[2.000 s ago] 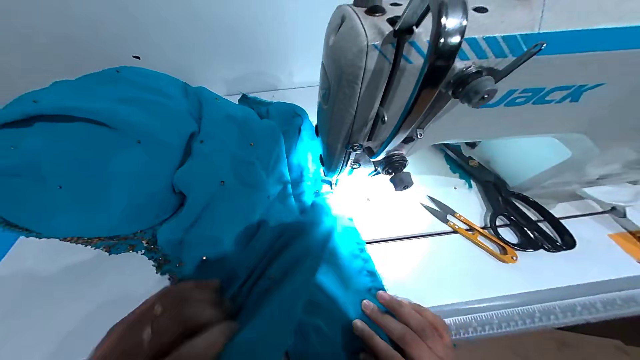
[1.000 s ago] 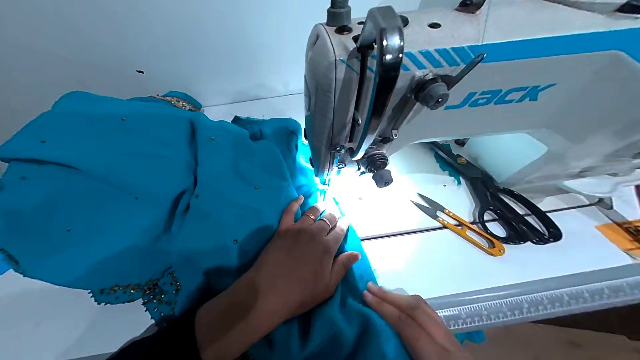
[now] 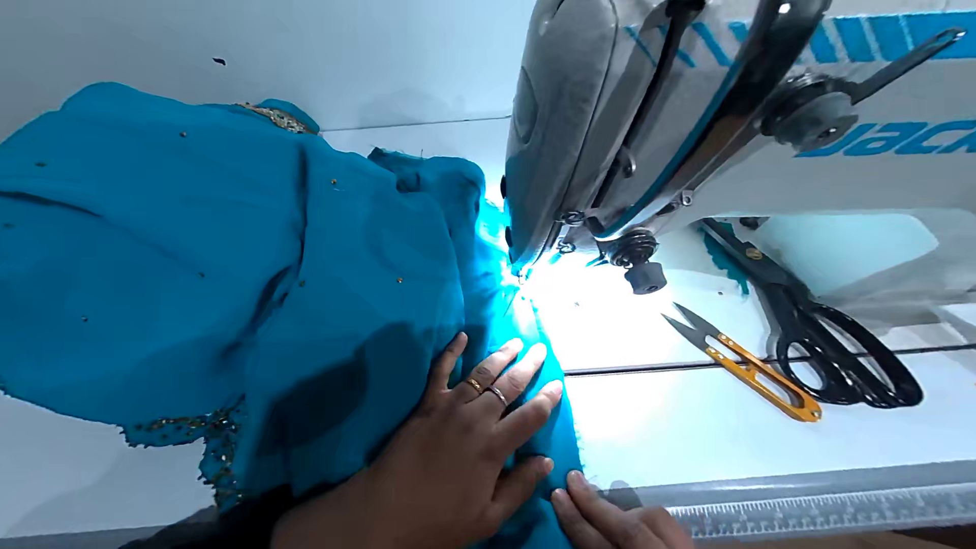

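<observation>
Teal fabric [image 3: 366,252] with small beads and a beaded trim lies spread from the far left to the needle area of a Jack sewing machine [image 3: 579,130]. Its right edge runs under the brightly lit presser foot, where glare hides the needle. My left hand [image 3: 473,427], with two rings, rests flat on the fabric just in front of the needle area, fingers spread. At the fabric's right edge near the table front, my right hand [image 3: 618,518] touches the cloth with its fingertips; the frame's bottom cuts it off, so its hold is unclear.
Yellow thread snips [image 3: 762,381] lie on the table right of the needle area, blades apart. Beside them are black-handled scissors [image 3: 823,335], partly under the machine arm, with a teal scrap [image 3: 724,259] by their blades. A measuring scale [image 3: 823,512] runs along the front edge.
My left hand was low on the cloth two seconds ago, then up close to the needle; now it lies a little nearer the table front. The view has moved closer.
</observation>
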